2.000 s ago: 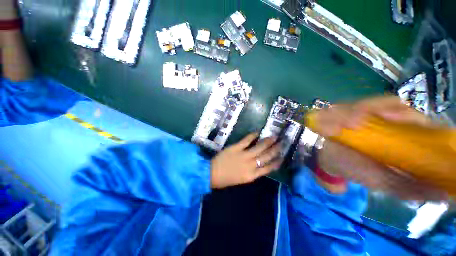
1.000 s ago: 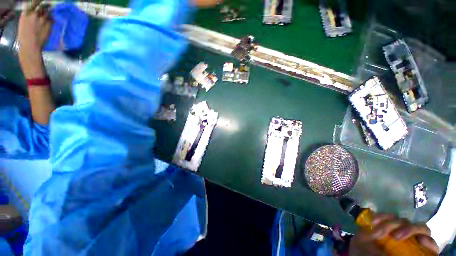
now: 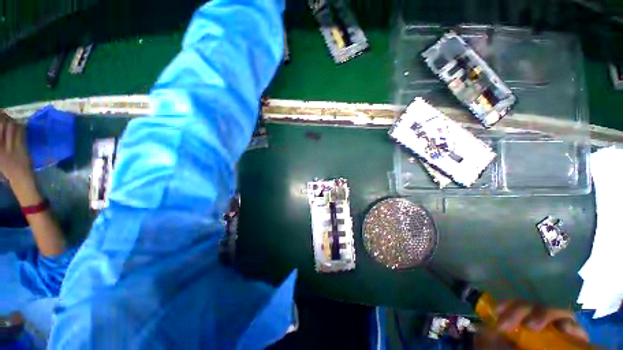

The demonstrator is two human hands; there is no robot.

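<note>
My right hand (image 3: 536, 320), at the lower right, is shut on the yellow-orange electric screwdriver (image 3: 486, 307). Its black nose points up-left and the thin bit reaches the lower right rim of the round screw dish (image 3: 398, 232). The dish holds a glittering mass of screws. A phone mid-frame (image 3: 331, 229), with a dark strip down its middle, lies just left of the dish, untouched. My left sleeve stretches forward past the top edge; my left hand is out of the picture. Part of another frame (image 3: 231, 225) shows beside the sleeve.
A clear plastic tray (image 3: 540, 190) at upper right holds frames. A small board (image 3: 552, 235) and white paper (image 3: 604, 232) lie right. A whitish rail (image 3: 328, 111) crosses behind; a frame (image 3: 341, 34) lies beyond it. At left, another person's hand (image 3: 14, 150) is near a blue object (image 3: 52, 137).
The view has swung right. My left arm now stretches past the top edge, away from the near frames. The screwdriver, off the frame, now has its bit at the dish's rim.
</note>
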